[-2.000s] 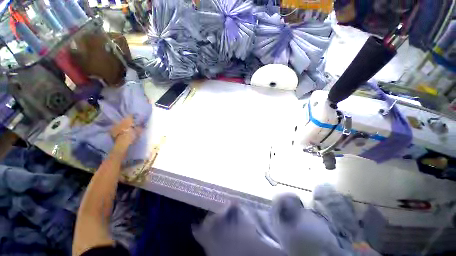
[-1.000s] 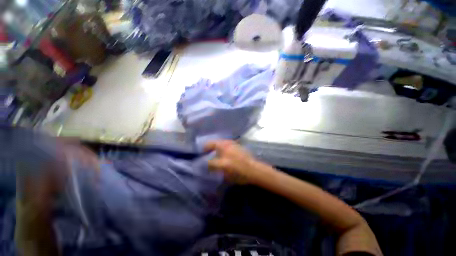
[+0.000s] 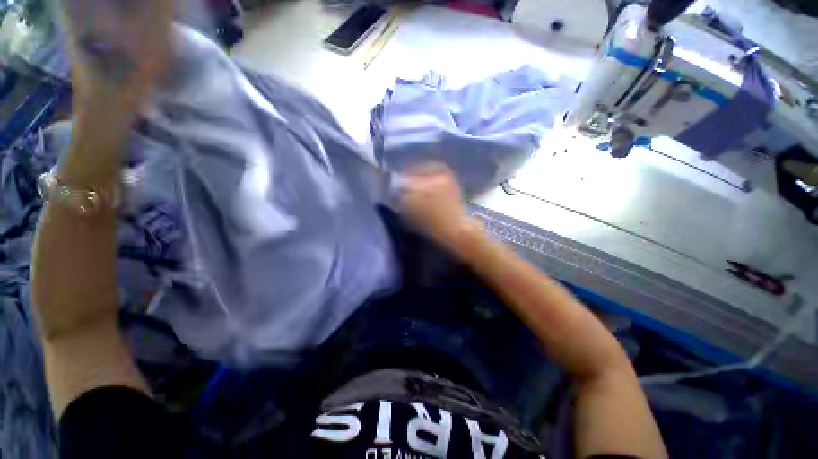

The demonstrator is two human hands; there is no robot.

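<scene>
A light blue-grey garment piece [image 3: 269, 197] hangs spread between my two hands in front of my body. My left hand [image 3: 121, 45], blurred and raised at the top left, is at the upper left end of the cloth; its fingers are not clear. My right hand [image 3: 432, 199] is closed on the cloth at the table's front edge. Another part of light blue cloth [image 3: 466, 125] lies bunched on the table just beyond my right hand; I cannot tell whether it is the same piece. The sewing machine head [image 3: 632, 76] stands to the right of it.
A phone [image 3: 356, 29] lies at the back of the table. A white round object [image 3: 561, 22] is behind the machine. Dark red snips [image 3: 758, 276] lie at right. Purple cloth [image 3: 731, 112] drapes over the machine arm. Heaped blue cloth [image 3: 27, 296] is at far left.
My left hand has risen at the left, lifting and spreading the cloth. My right hand still grips at the table edge. The view has shifted, showing the shirt front. The bunched cloth remains on the table.
</scene>
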